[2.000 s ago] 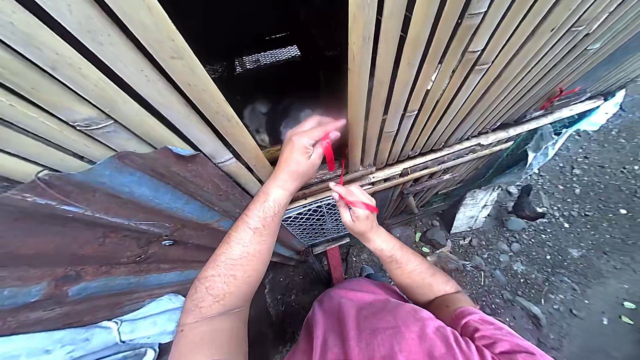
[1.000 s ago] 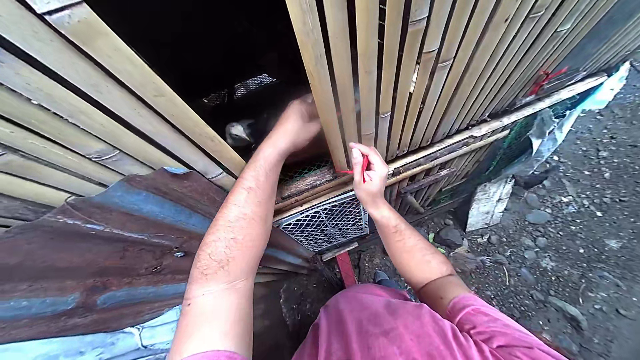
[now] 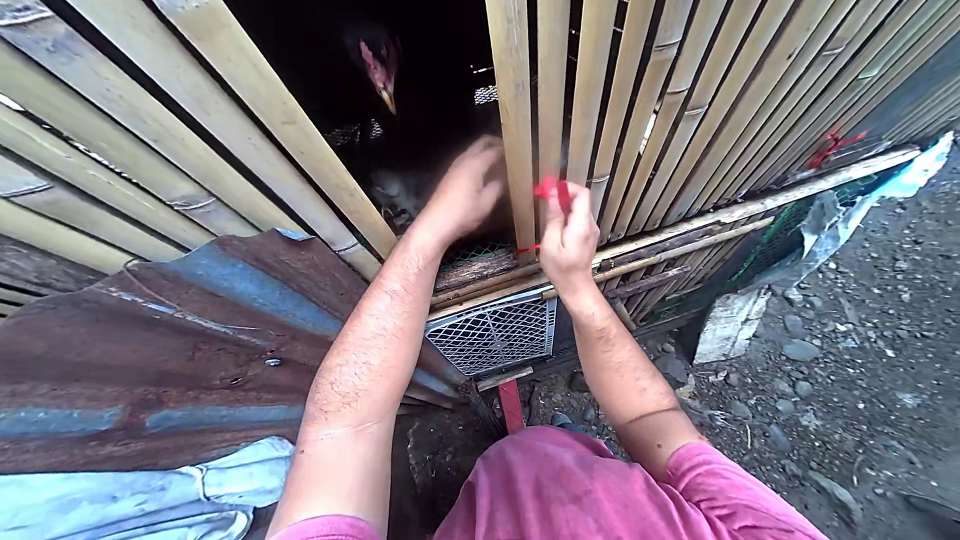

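My right hand (image 3: 571, 232) grips a red plastic tie (image 3: 553, 192) in front of the bamboo slats, just right of the gap. A thin red strand of it also shows at the foot of the nearest slat (image 3: 517, 135). My left hand (image 3: 472, 184) reaches into the dark gap, its fingers blurred and partly behind that slat's edge; whether it holds anything is hidden. A chicken's head (image 3: 379, 71) with red face and pale beak shows inside the gap, above and left of my left hand.
A rusty corrugated metal sheet (image 3: 187, 352) stands at the left, with pale blue cloth (image 3: 135, 487) below. A plastic crate panel (image 3: 495, 334) sits under the wooden rail (image 3: 750, 210). Another red tie (image 3: 834, 148) is on the fence at right. Stony ground (image 3: 847, 390) lies at the right.
Two seconds ago both hands were in front of the gap with red tie; my left hand has since gone into it. The chicken's red-faced head now shows in the gap.
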